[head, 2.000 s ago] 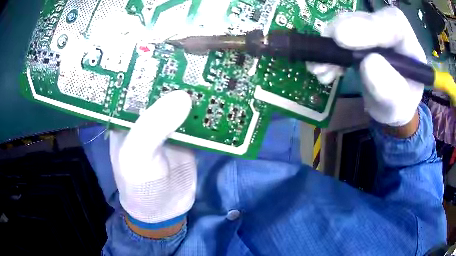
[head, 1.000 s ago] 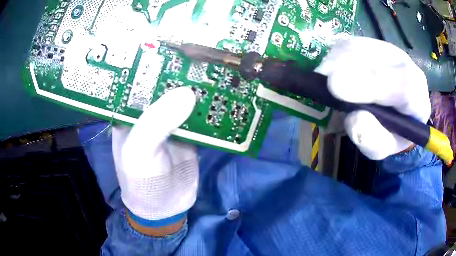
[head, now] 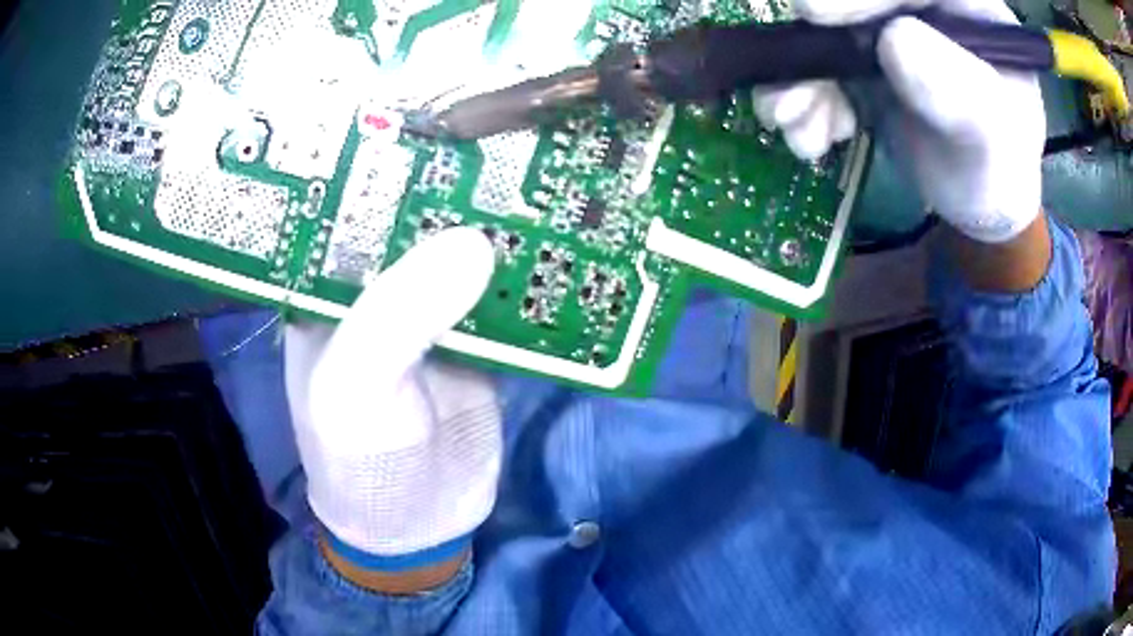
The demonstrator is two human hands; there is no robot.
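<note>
A large green printed circuit board (head: pixel 727 230) lies solder side up, its near edge over my lap. My left hand (head: pixel 404 398), in a white glove with a blue band, grips the near edge, thumb on top and fingers hidden underneath. My right hand (head: pixel 950 118), gloved and partly cut off by the top edge, holds the soldering iron (head: pixel 758 62) by its dark handle. The iron points left, its tip at the board just right of a small red mark (head: pixel 378 122). A thin wire strand (head: pixel 257 336) shows beside my left hand.
A dark green-blue mat (head: pixel 37 249) lies under the board. Black trays (head: pixel 112 497) stand at the lower left. A dark box (head: pixel 888 385) and yellow-black tape (head: pixel 787 367) are at the right, below the board. My blue smock (head: pixel 746 522) fills the lower middle.
My right hand dipped, then rose again, so the iron handle went from sloping down to the right to nearly level. The tip stays near the red mark. My left hand and the board shifted very slightly.
</note>
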